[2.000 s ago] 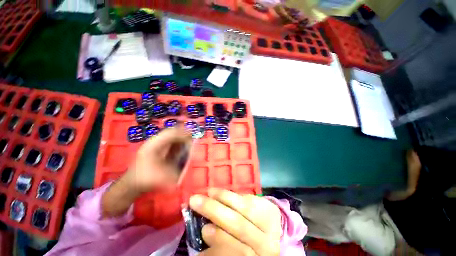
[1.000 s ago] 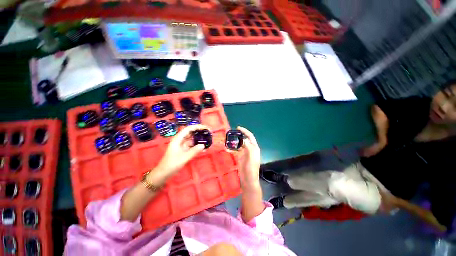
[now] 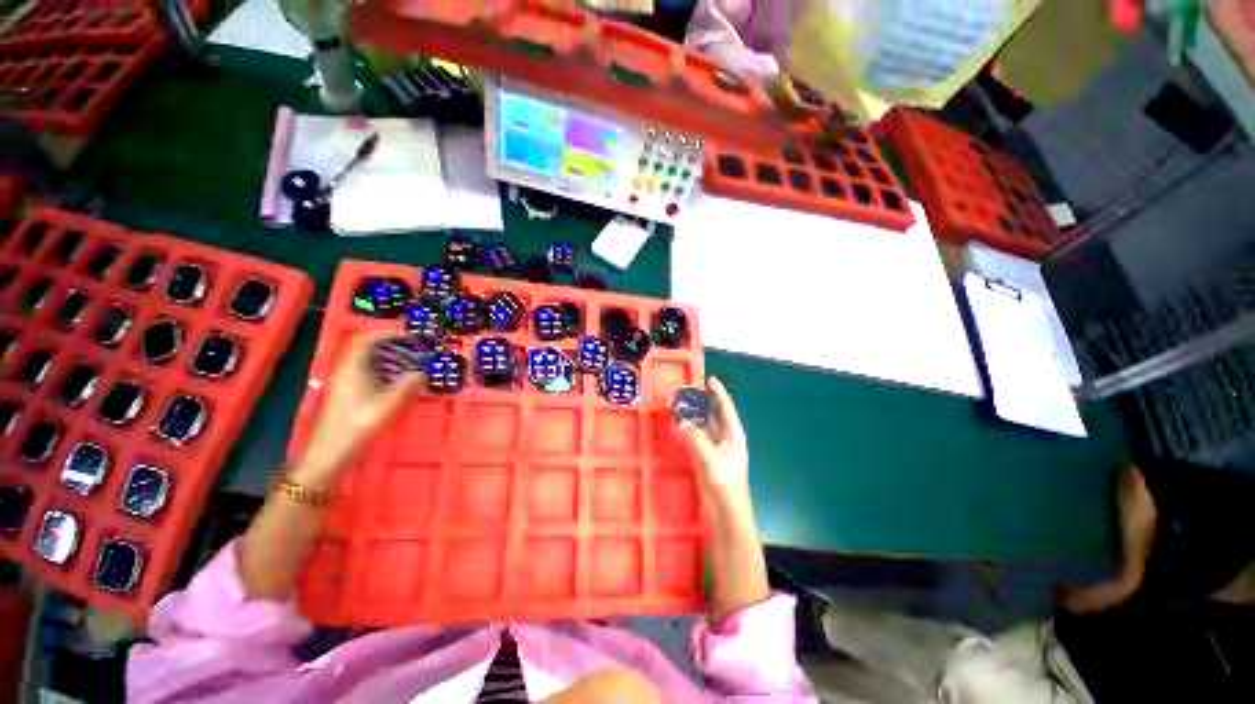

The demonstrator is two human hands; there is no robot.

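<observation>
The red compartment tray (image 3: 475,578) lies in front of me. Several lit smartwatch units (image 3: 494,360) with blue-purple dots sit in and over its two back rows; the front rows show bare pockets. My left hand (image 3: 355,406) is at the tray's left side with its fingers on a blurred smartwatch unit (image 3: 401,360), beside another lit unit. My right hand (image 3: 719,437) is at the tray's right edge and holds a dark smartwatch unit (image 3: 694,406) between its fingertips, face up.
Another red tray (image 3: 270,351) full of watch units stands at left. Behind are a notebook (image 3: 385,172), a tester (image 3: 564,145), a small white box (image 3: 621,242) and a large white sheet (image 3: 812,289). A clipboard (image 3: 1025,351) lies at right. A raised red tray (image 3: 592,69) hangs above. Another person's arm (image 3: 1137,516) shows at far right.
The view has swung back to the left. My hands have moved apart: my left hand has gone to the tray's left side, while my right hand still holds a unit by the right edge.
</observation>
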